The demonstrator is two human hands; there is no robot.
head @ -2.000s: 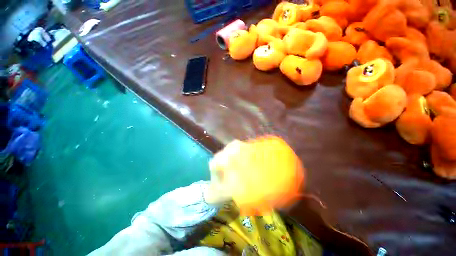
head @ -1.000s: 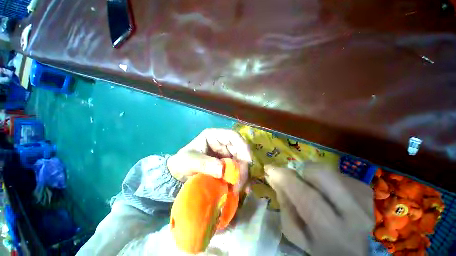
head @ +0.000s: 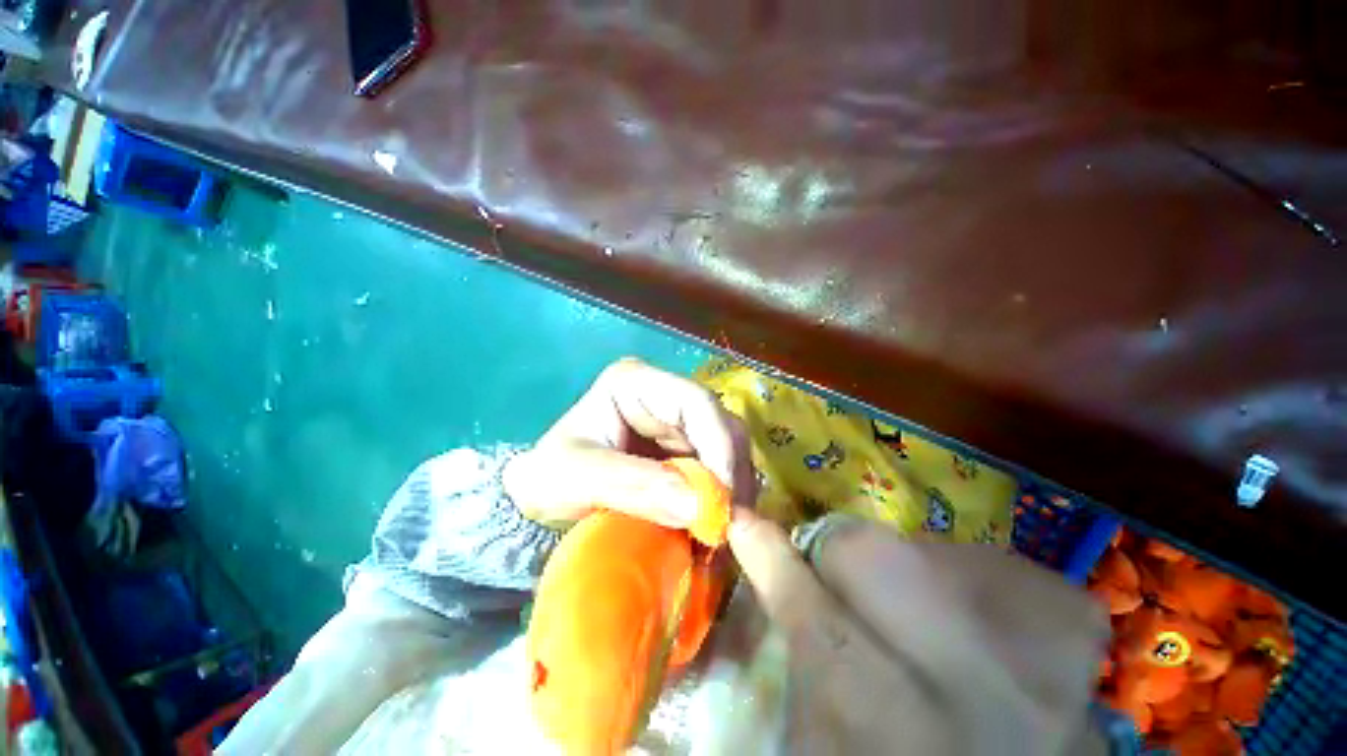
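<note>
An orange stuffed plush toy (head: 603,628) is held over the lap, below the table edge. My left hand (head: 628,443) grips it at its upper end, thumb and fingers pinching a small orange lobe (head: 706,502). My right hand (head: 916,620) is at the right of the toy, its fingertips touching the lobe. A pale band (head: 813,538) is around one right-hand finger. No needle or thread can be made out at the fingertips.
The brown-covered table (head: 916,192) runs along the top, with a black phone (head: 387,42), a small white plastic piece (head: 1256,480) and a thin dark line (head: 1256,185). A blue basket (head: 1315,694) of orange pieces (head: 1182,635) stands at right. Blue crates (head: 155,174) are at left.
The plump toys at the table's far side have left the view since the oldest frame. Since one second ago, my right hand has moved left, up to the toy's lobe in my left hand.
</note>
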